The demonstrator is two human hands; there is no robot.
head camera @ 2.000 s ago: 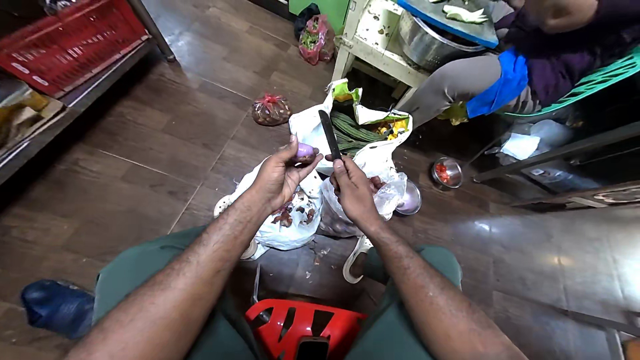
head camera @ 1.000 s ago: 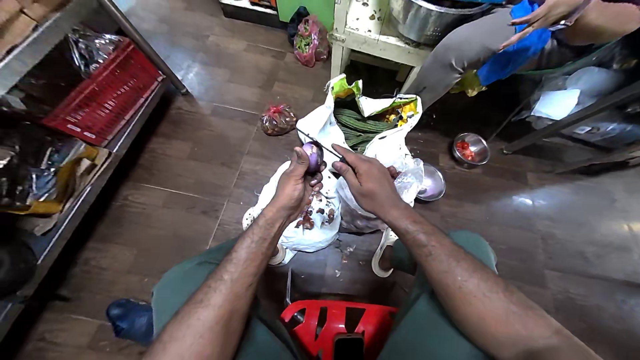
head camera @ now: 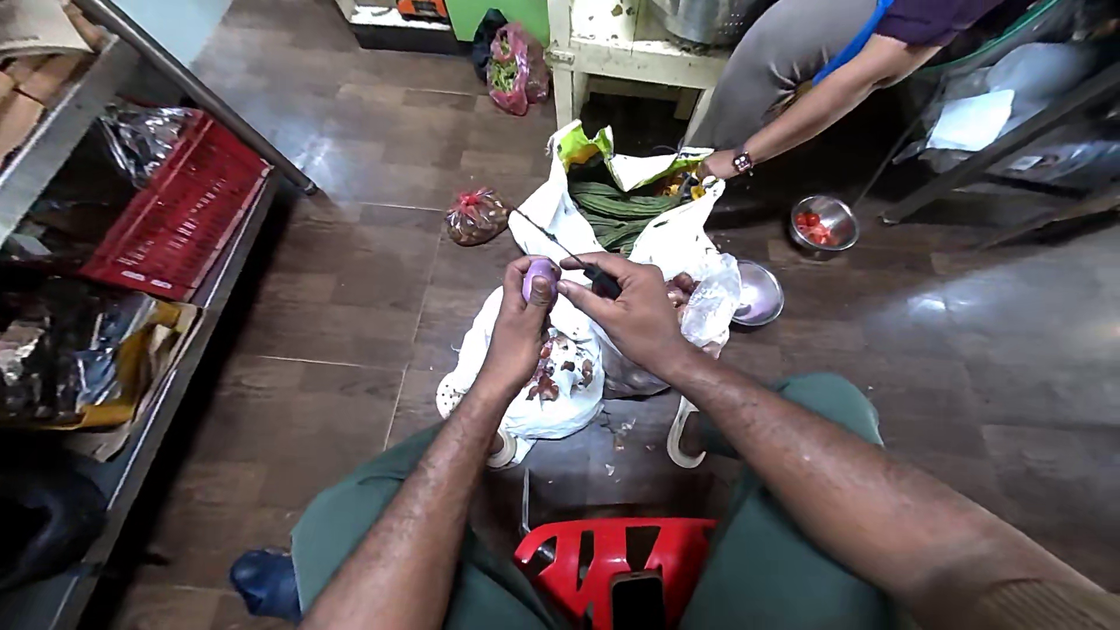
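Note:
My left hand (head camera: 525, 306) holds a peeled purple onion (head camera: 540, 278) between thumb and fingers. Just right of it, my right hand (head camera: 632, 306) grips the black handle of a knife (head camera: 602, 280), its thin dark blade pointing up and left, seen nearly edge-on. My right thumb is close to the onion; whether it touches cannot be told. Under my hands lies a white plastic bag with reddish-brown peels (head camera: 549, 372) on it. Unpeeled onions (head camera: 681, 289) show in a clear bag beside my right wrist. A metal bowl (head camera: 759, 293) with something pale purple stands to the right.
A white sack (head camera: 542, 229) holds long green vegetables (head camera: 621, 210); another person's hand (head camera: 722, 164) reaches to its edge. A steel bowl with red pieces (head camera: 815, 229) and a tied bag (head camera: 475, 217) stand on the floor. A shelf with a red crate (head camera: 179, 210) is at left, a red stool (head camera: 612, 551) below.
The other person's hand has come down to the sack. My knife has swung from upright beside the onion to slanting up-left. The view has shifted somewhat.

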